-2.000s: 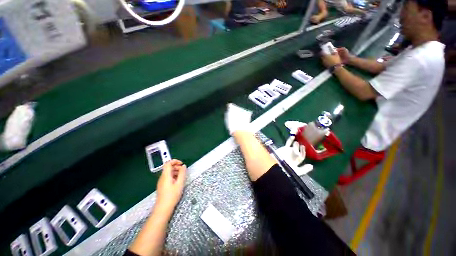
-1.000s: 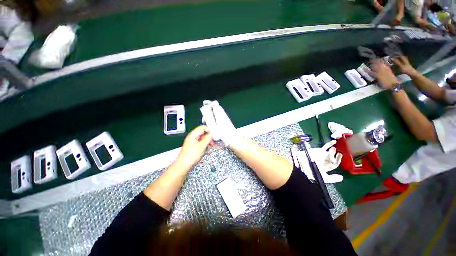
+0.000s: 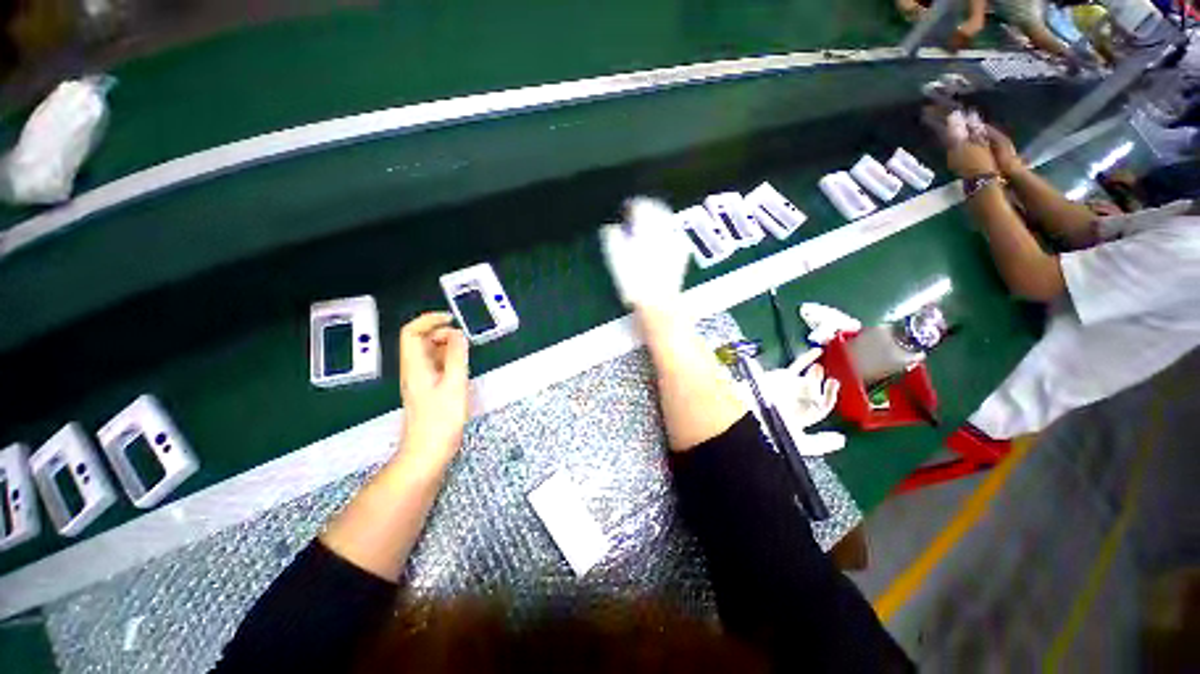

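Observation:
My left hand (image 3: 434,375) is bare and sits over the belt's near rail, fingers curled a little, beside a white front housing (image 3: 480,303) on the green belt; I see nothing held in it. Another front housing (image 3: 345,341) lies to its left. My right hand (image 3: 648,253) wears a white knit glove, is blurred, and is over the belt just left of a group of front housings (image 3: 705,237). Its fingers cannot be made out, nor whether it holds anything.
More housings (image 3: 146,450) lie at the far left of the belt. Bubble wrap (image 3: 461,527) lies under my forearms with a white card (image 3: 569,523). A black handle (image 3: 790,448), spare gloves (image 3: 805,395) and a red tray (image 3: 908,402) holding a bottle are at right. A co-worker (image 3: 1119,296) works beyond.
My hands were together at the glove and are now apart, the right over the belt near the group. A housing now lies beside my left hand. The housings show further left in the view.

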